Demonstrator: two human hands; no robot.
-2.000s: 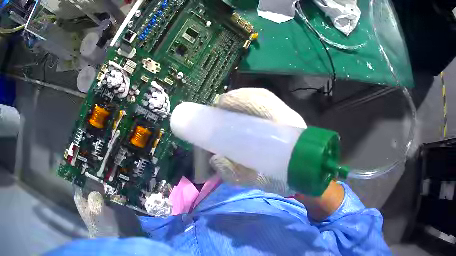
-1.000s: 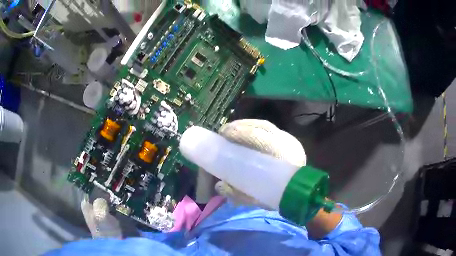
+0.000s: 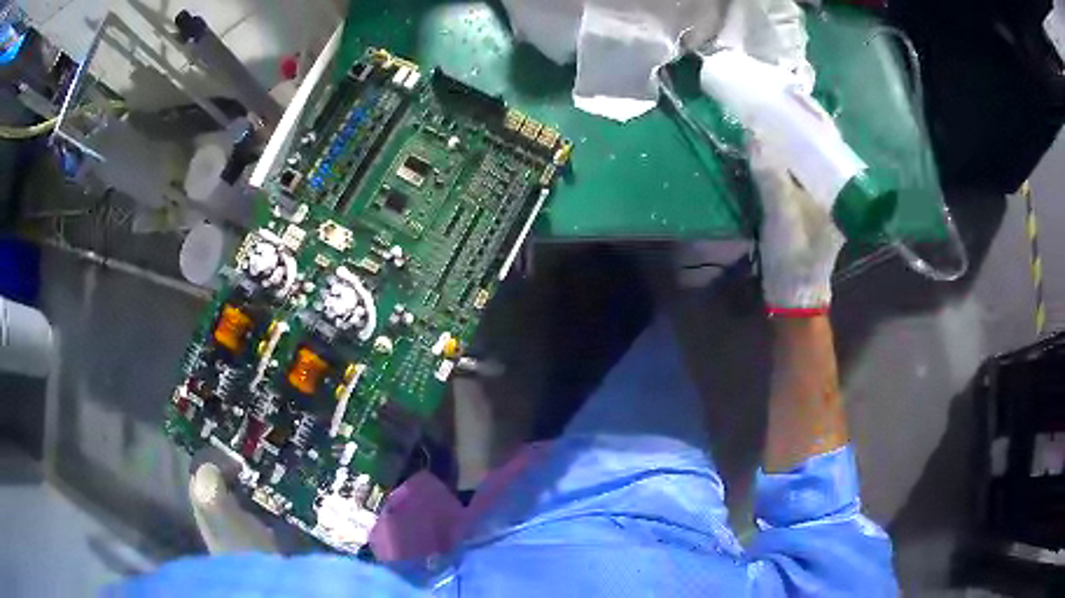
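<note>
A large green circuit board [image 3: 397, 222] lies tilted at centre left, its upper end over the green bench corner. White adhesive blobs cover round parts near its middle; two orange coils sit below them. My right hand [image 3: 794, 210], in an off-white knitted glove with a red cuff edge, holds the translucent white adhesive syringe [image 3: 788, 123] over the green mat, at the crumpled white cloth. The syringe's green cap points down right. My left hand [image 3: 222, 502], gloved, is at the board's lower left edge; its fingers are mostly hidden under the board.
The green bench mat [image 3: 619, 175] spans the top. A crumpled white cloth [image 3: 625, 58] lies on it. A clear hose [image 3: 940, 251] curves at the mat's right end. A black tote [image 3: 1028, 456] stands at the right edge. Metal fixtures and white round containers [image 3: 204, 255] are at upper left.
My right hand has carried the syringe from above the board's lower right edge up and right to the cloth on the mat. My left hand stays at the board's lower edge.
</note>
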